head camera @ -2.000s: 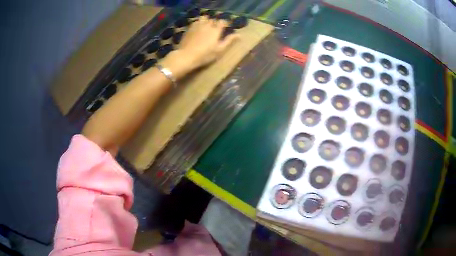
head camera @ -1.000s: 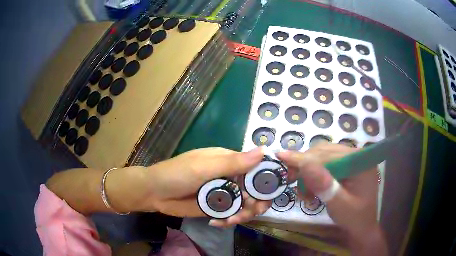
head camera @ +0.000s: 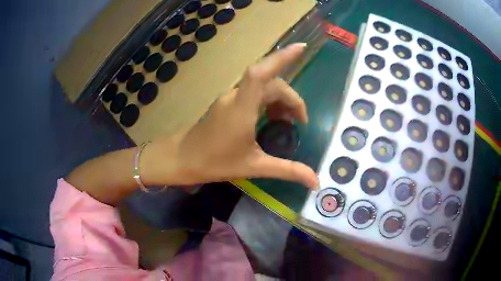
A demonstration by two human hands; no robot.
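Observation:
My left hand is over the gap between the cardboard and the foam tray, index finger and thumb spread wide. A black disc, blurred, lies against its curled fingers and appears held there. The white foam tray stands at the right with rows of dark discs with pale centres. Its near row and part of the second hold clear-ringed units, one with a pinkish centre. Black discs lie in rows on the brown cardboard at the upper left. My right hand is out of view.
Shiny clear layered edges run along the cardboard's right side. A red label sits on the green mat between stack and tray. Yellow tape marks the mat's near edge. My pink sleeve is at the lower left.
The two white-ringed units and the green tool are out of view, as is my right hand. My left hand has opened finger and thumb. Another ringed unit shows in the tray's second row.

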